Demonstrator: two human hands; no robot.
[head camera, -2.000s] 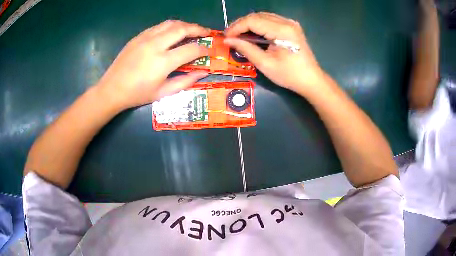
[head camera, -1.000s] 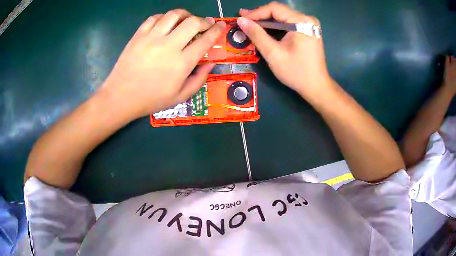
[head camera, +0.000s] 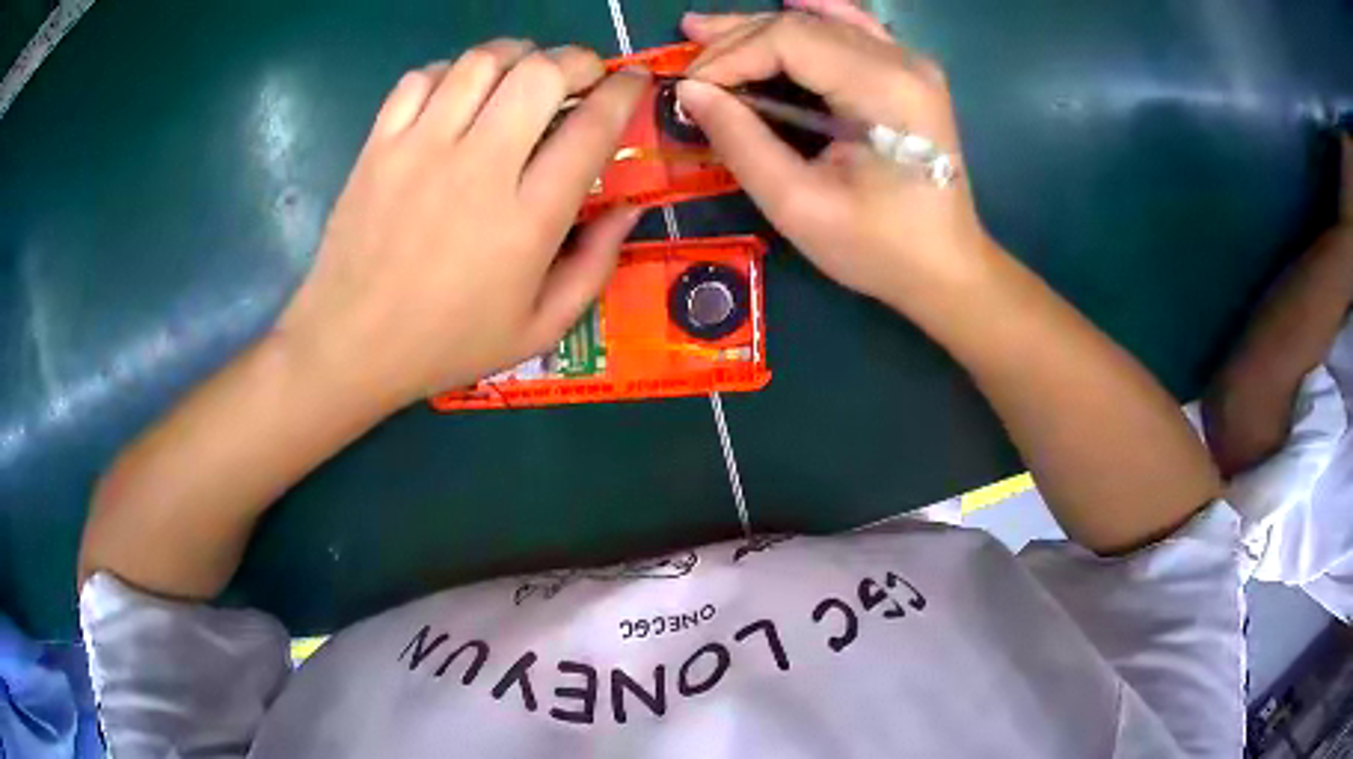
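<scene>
The far orange-red housing lies slightly tilted between my hands. My left hand covers its left end, with fingers on it. My right hand holds a slim dark tool with a pale wrapped rear end like a pen; its tip is hidden at my fingers. The far housing's black speaker is partly covered by my right fingers. A second orange-red housing lies nearer me, with a black speaker and a green circuit board; my left hand hides its upper left part.
Both housings lie on a dark green surface with a pale seam line across it. Another person's arm in a white sleeve is at the right edge. Part of another hand or finger shows at the top, behind my right hand.
The far housing has tilted, its right end a little higher. My left hand now covers more of both housings than at first. The other person's arm at right has moved lower.
</scene>
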